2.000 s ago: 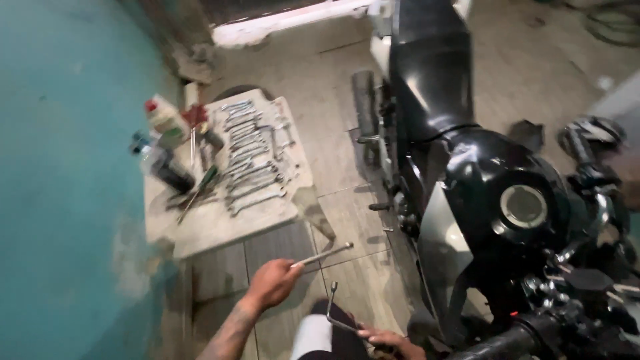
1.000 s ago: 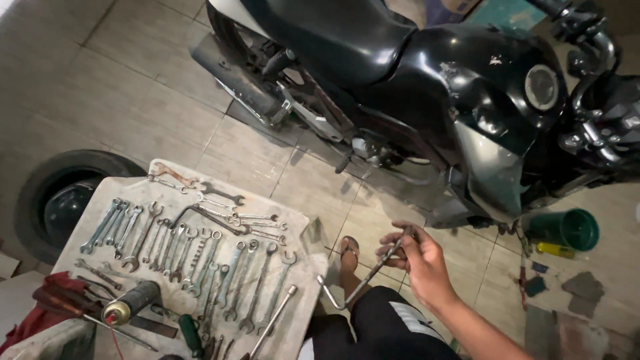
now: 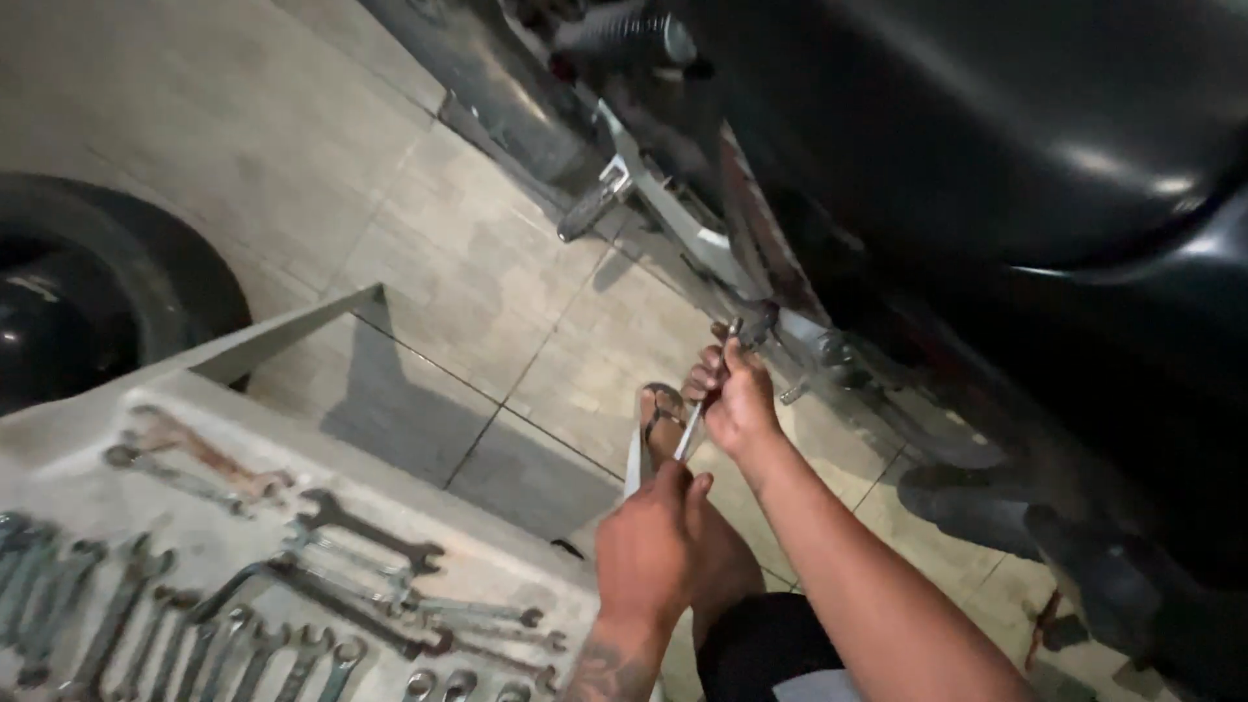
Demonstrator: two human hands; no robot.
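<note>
A slim metal hand tool (image 3: pixel 688 429) runs between my two hands; its exact kind cannot be told. My left hand (image 3: pixel 645 546) is closed around its lower end, beside the table's edge. Farther up and to the right, my right hand (image 3: pixel 733 390) grips its upper part, with a dark metal end showing above the fingers near the motorcycle's footpeg area. The motorcycle (image 3: pixel 721 249) stands just beyond my hands. At the lower left, combination and open-ended wrenches (image 3: pixel 370 531) lie on a white plastic table (image 3: pixel 468 546), with a bent metal bar (image 3: pixel 331 604) among them.
A tire (image 3: pixel 195 263) lies on the tiled floor (image 3: pixel 526 322) at the left. My sandalled foot (image 3: pixel 663 419) is on the floor below my hands. The motorcycle's black bodywork (image 3: pixel 1024 146) fills the upper right, close to my right arm.
The view has moved closer to the motorcycle's side. My left hand, out of sight one second ago, now holds the tool together with my right hand.
</note>
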